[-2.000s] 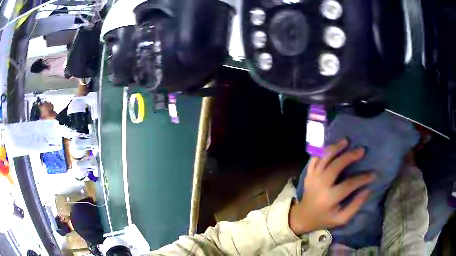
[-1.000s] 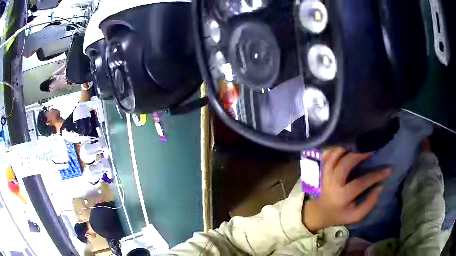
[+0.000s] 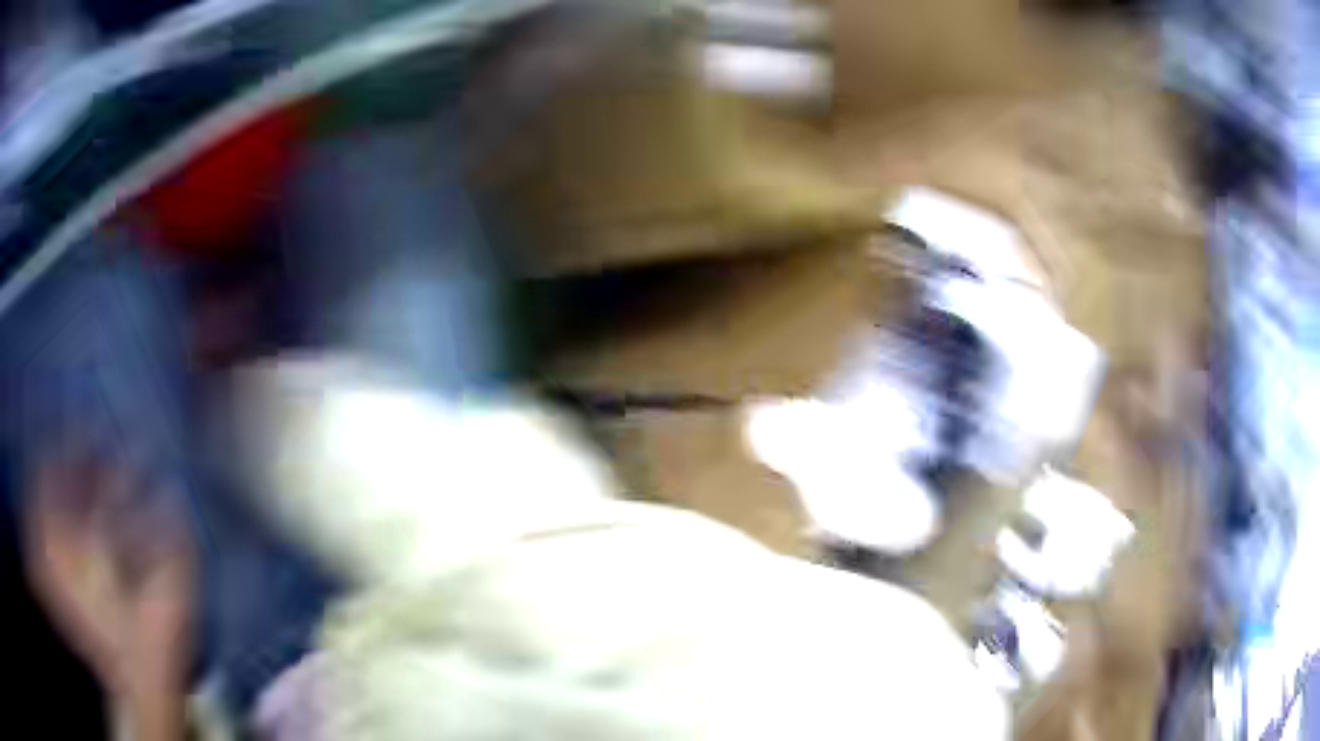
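The view is strongly blurred. White-and-black cameras (image 3: 941, 391) lie in an open brown cardboard carton (image 3: 1144, 188) at the right of the picture. A hand, which looks like my left hand (image 3: 119, 565), is small and smeared at the lower left edge. Its fingers and anything in them cannot be made out. A large cream sleeve (image 3: 652, 623), apparently my right arm, fills the lower middle. No right hand can be made out.
A green bench part with a pale curved edge (image 3: 188, 138) crosses the upper left. A red object (image 3: 232, 181) is below it. Blue clothing (image 3: 420, 304) shows beside the carton. Brown carton flaps (image 3: 652, 159) stand at the upper middle.
The view has swung from the bench cameras to the carton. The cameras with the purple-and-white tags have left the picture. My left hand now shows at the lower left.
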